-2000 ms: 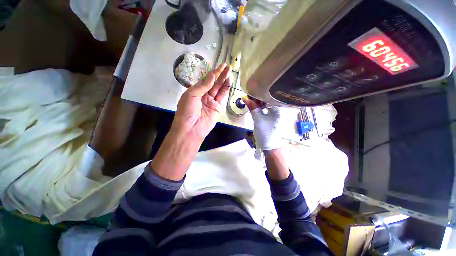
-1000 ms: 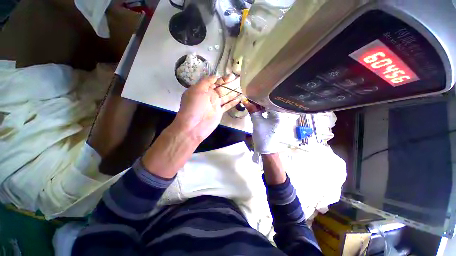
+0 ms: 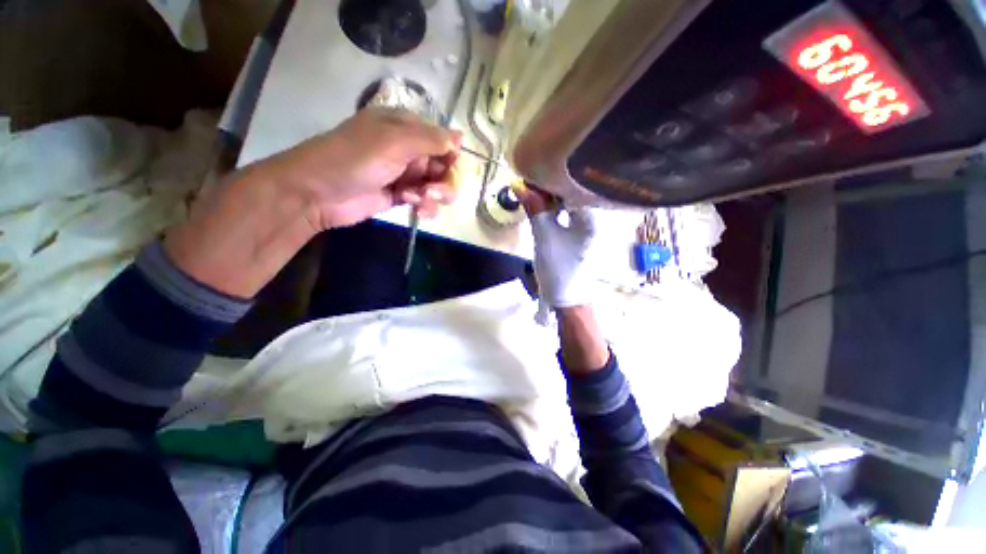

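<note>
The button attaching machine (image 3: 622, 81) fills the upper right, its red digits lit. My left hand (image 3: 373, 168) is bare, left of the sewing point (image 3: 504, 206). Its fingertips pinch a thin dark rod (image 3: 479, 155) that reaches toward the machine. A thin grey line (image 3: 411, 243) shows below this hand; I cannot tell if it is held. My right hand (image 3: 562, 258), in a white covering, has its bare fingertips at the underside of the machine head, right beside the sewing point. What they hold is hidden. Cream-white cloth (image 3: 432, 352) lies across my lap.
A well of whitish bits (image 3: 398, 93) and a dark well (image 3: 383, 22) are in the tabletop (image 3: 297, 103). A blue holder with metal rods (image 3: 652, 255) lies right of my right hand. Cloth heaps lie left (image 3: 65, 238) and right (image 3: 692, 346). Boxes stand lower right.
My left hand has turned and moved left and up, its forearm swinging outward and its fingers curling. The grey line below it now shows. My right hand stays at the sewing point. The view has shifted slightly.
</note>
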